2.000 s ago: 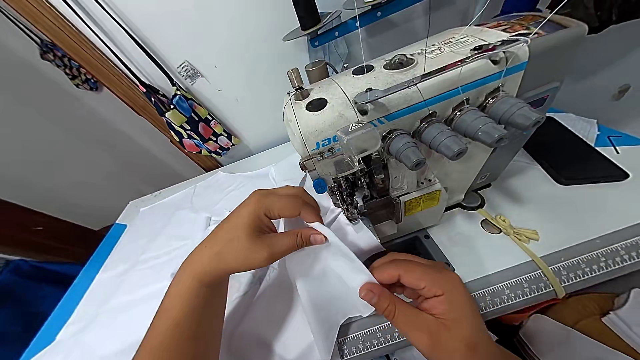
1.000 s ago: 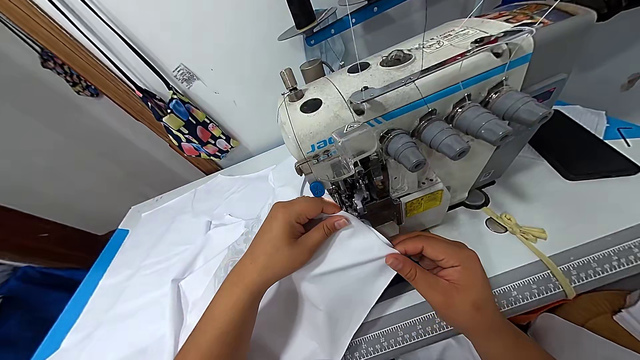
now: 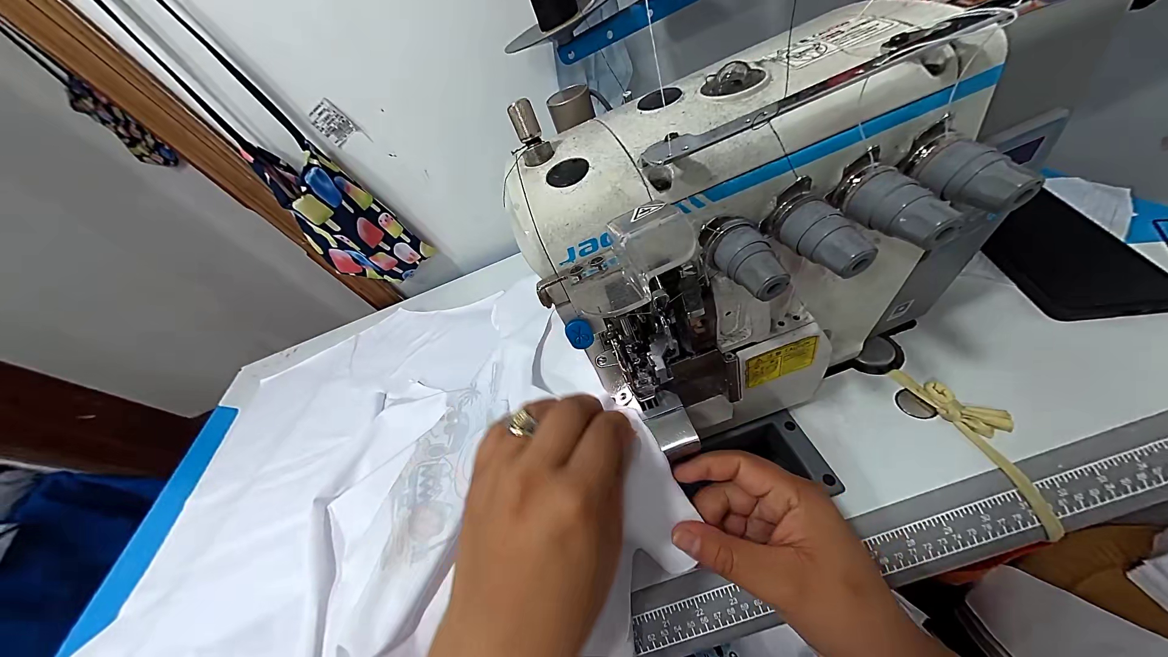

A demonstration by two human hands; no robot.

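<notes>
White fabric [image 3: 365, 438] with a faint print lies over the table to the left of an overlock sewing machine [image 3: 785, 155]. My left hand [image 3: 547, 493], a ring on one finger, holds the cloth close to the presser foot area [image 3: 652, 374]; its fingertips are turned away from view. Between the thumb and fingers of my right hand [image 3: 776, 538] is the right edge of the cloth, just in front of the machine's metal plate [image 3: 673, 429]. Whether the cloth's edge lies under the presser foot cannot be seen.
A measuring tape strip [image 3: 922, 534] runs along the table's front edge, with a yellow tied band [image 3: 976, 420] over it. A black phone-like slab [image 3: 1086, 251] lies at the right. Patterned fabric masks [image 3: 347, 214] hang at the left wall. Gray tension knobs [image 3: 826, 237] jut from the machine.
The left hand has turned so its back faces the camera and its fingers point at the machine. The right hand has stayed at the cloth's right edge, which has shifted.
</notes>
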